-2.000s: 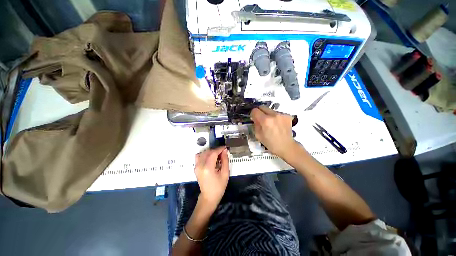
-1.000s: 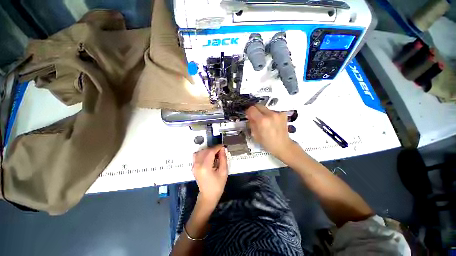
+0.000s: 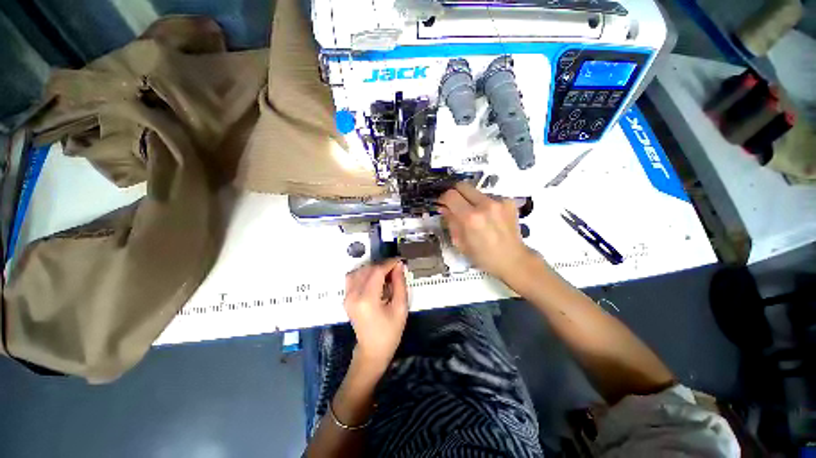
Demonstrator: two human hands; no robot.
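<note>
The white overlock machine with its blue band stands in front of me. My right hand is at the dark looper area, fingertips pinched together there; what they hold is too small to make out. My left hand is lower, at the table edge beside the opened looper cover, thumb and finger pinched. No thread shows clearly between its fingertips. The brown garment lies left of the needle area, its edge reaching the machine.
Black thread snips lie on the table right of my right hand. Thin silver tweezers lie behind them. Grey tension knobs and the lit control panel are on the machine. Dark cones with red tops stand on the right side table.
Between the first frame and now the view has shifted slightly. My right hand's fingertips have moved a little at the looper area. My left hand has stayed almost in place beside the cover.
</note>
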